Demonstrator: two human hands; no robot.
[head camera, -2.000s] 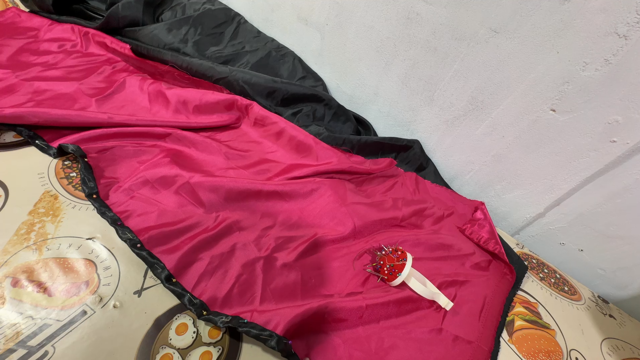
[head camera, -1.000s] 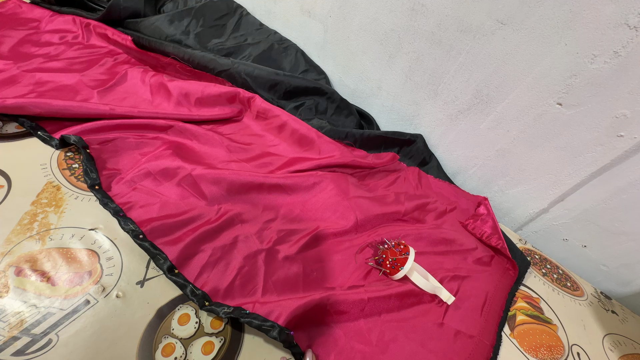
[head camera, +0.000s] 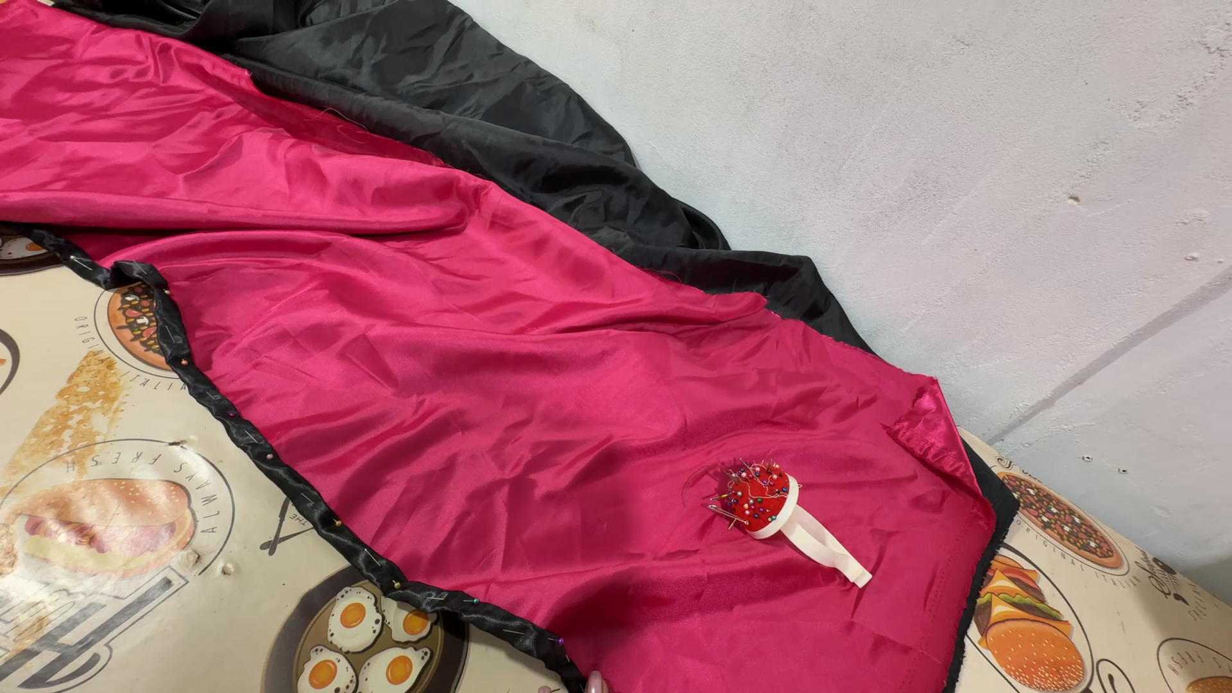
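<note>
Bright pink satiny fabric (head camera: 539, 385) lies spread and wrinkled, with a folded corner at its right end. Along its lower left side runs a narrow black satin edging (head camera: 306, 496) with several pins stuck in it. A red pincushion (head camera: 756, 498) full of coloured pins rests on the pink fabric, its white band (head camera: 825, 549) stretched out to the lower right. At the bottom edge of the view, a fingertip (head camera: 596, 682) shows beside the black edging. Which of my hands it belongs to, and its grip, cannot be told; the rest of my hands is out of sight.
Black fabric (head camera: 539, 144) lies bunched behind the pink cloth, against a pale, rough wall (head camera: 914, 173). Beneath is a table covering (head camera: 241, 577) printed with food pictures, showing at the lower left and right.
A fingertip shows at the bottom edge beside the black edging; two seconds ago none was plainly visible there. The pincushion still lies on the pink fabric.
</note>
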